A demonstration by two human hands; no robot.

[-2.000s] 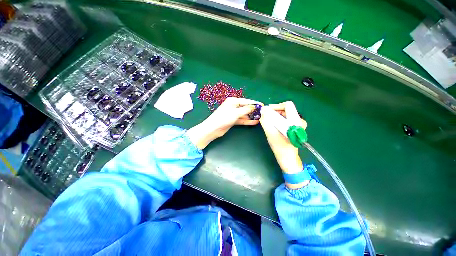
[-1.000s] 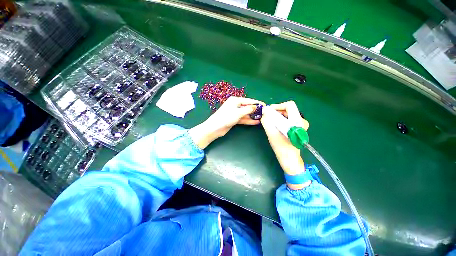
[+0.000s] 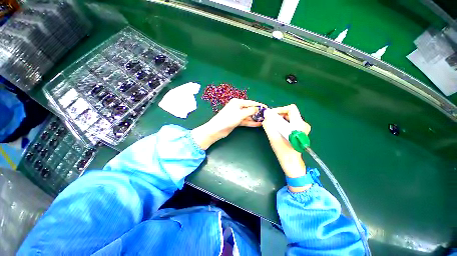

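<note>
My left hand (image 3: 236, 114) holds a small dark glossy part (image 3: 259, 114) between thumb and fingers at the centre of the view. My right hand (image 3: 281, 125) is shut on a white syringe (image 3: 283, 131) with a green cap (image 3: 299, 141); its front end is at the dark part, and the tip is hidden by the fingers. A clear hose (image 3: 334, 184) runs from the cap along my right forearm. A pile of tiny red and dark bits (image 3: 224, 95) lies just beyond my left hand.
A clear tray (image 3: 118, 85) with dark parts lies left, beside a white sheet (image 3: 180, 99). Stacked trays (image 3: 42, 40) stand far left; a lower tray (image 3: 55, 152) sits below. Single dark parts lie at the back (image 3: 291, 79) and right (image 3: 394, 129). A metal rail (image 3: 320, 44) runs behind.
The two single dark parts on the green surface have shifted left. My hands stay together at the dark part, almost unmoved.
</note>
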